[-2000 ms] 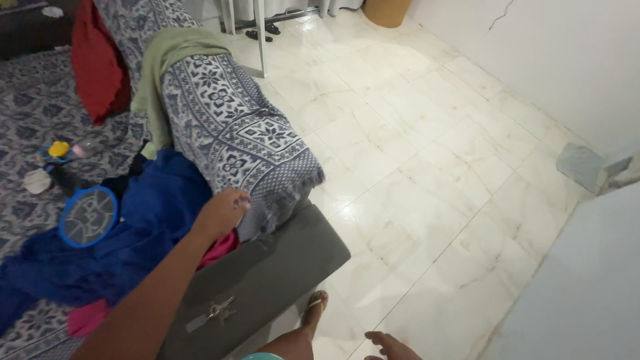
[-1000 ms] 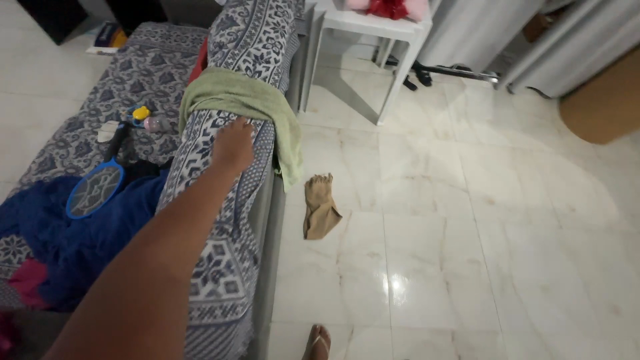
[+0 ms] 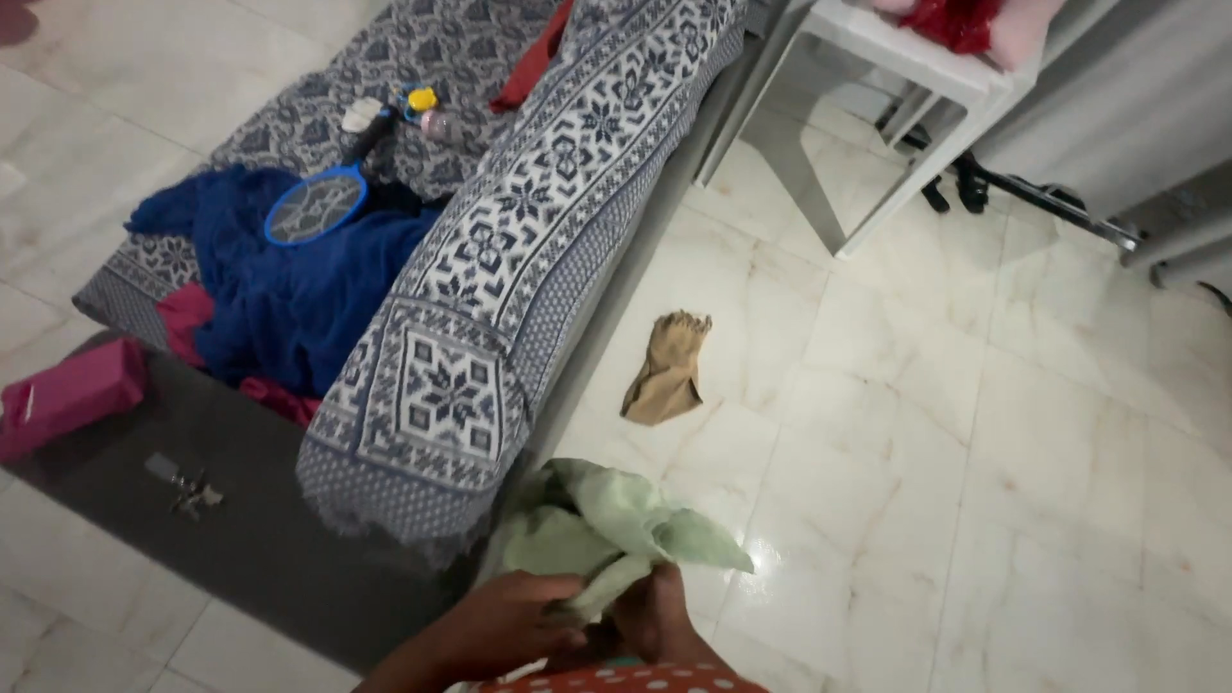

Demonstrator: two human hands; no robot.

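A light green cloth (image 3: 616, 520) is bunched between my two hands at the bottom middle, in front of my body. My left hand (image 3: 525, 616) grips its near end from the left. On the right, my right hand (image 3: 654, 602) is closed on the same cloth, its fingers partly hidden. Just beyond the cloth on the left is the sofa arm, draped with a blue and white patterned cover (image 3: 452, 385). A brown crumpled cloth or paper item (image 3: 666, 371) lies on the tiled floor past my hands.
On the seat lie a blue blanket (image 3: 279, 298), a blue electric racket (image 3: 318, 204) and a small yellow thing (image 3: 422, 99). Keys (image 3: 197, 496) and a pink box (image 3: 72, 395) rest on the dark sofa end. A white plastic chair (image 3: 900, 58) stands at the upper right, near curtains (image 3: 1107, 96).
My left hand was on the green cloth over the sofa arm; the cloth is now off the arm and held in both hands. My right hand has come into view.
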